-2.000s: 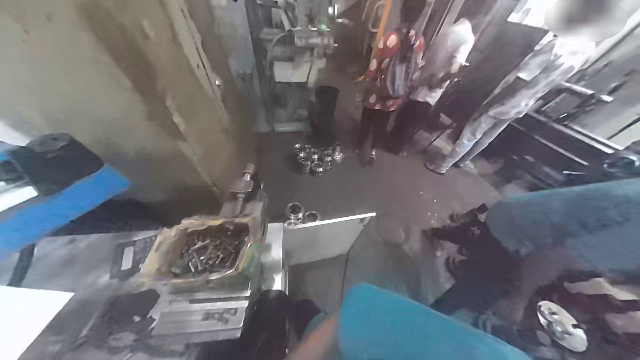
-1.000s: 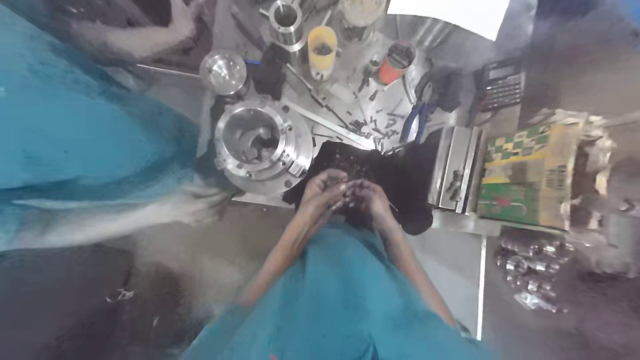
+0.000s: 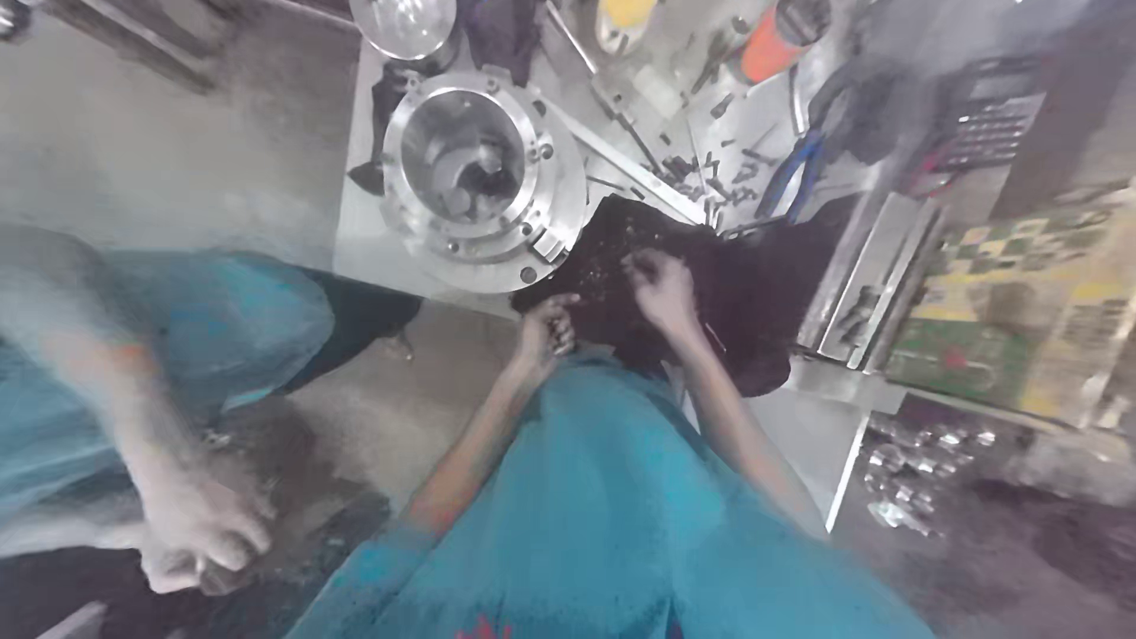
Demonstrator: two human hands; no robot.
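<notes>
A dark cloth (image 3: 612, 275) lies at the front of the metal work table, with small bright bits on it. Over its left edge is my left hand (image 3: 546, 330), fingers curled; whether something small is between them cannot be told. My right hand (image 3: 661, 286) is above the cloth's middle, thumb and fingertips near each other, their contents too blurred to tell. Beyond my left hand stands a round flanged metal housing (image 3: 466, 169) with bolt holes and parts inside. Several small screws or pins (image 3: 710, 182) are scattered behind the cloth.
A blue-handled tool (image 3: 792, 177), an orange cup (image 3: 770, 51), a yellow container (image 3: 626, 13) and a glass-like round part (image 3: 406, 27) stand farther back. At right are a metal rail block (image 3: 865, 275) and a printed carton (image 3: 1003, 328). A co-worker's hands (image 3: 200, 532) are at lower left.
One second ago my hands were together over the cloth; now they are apart. The co-worker's hand has left the table's edge by the housing. The view has swung down from the room.
</notes>
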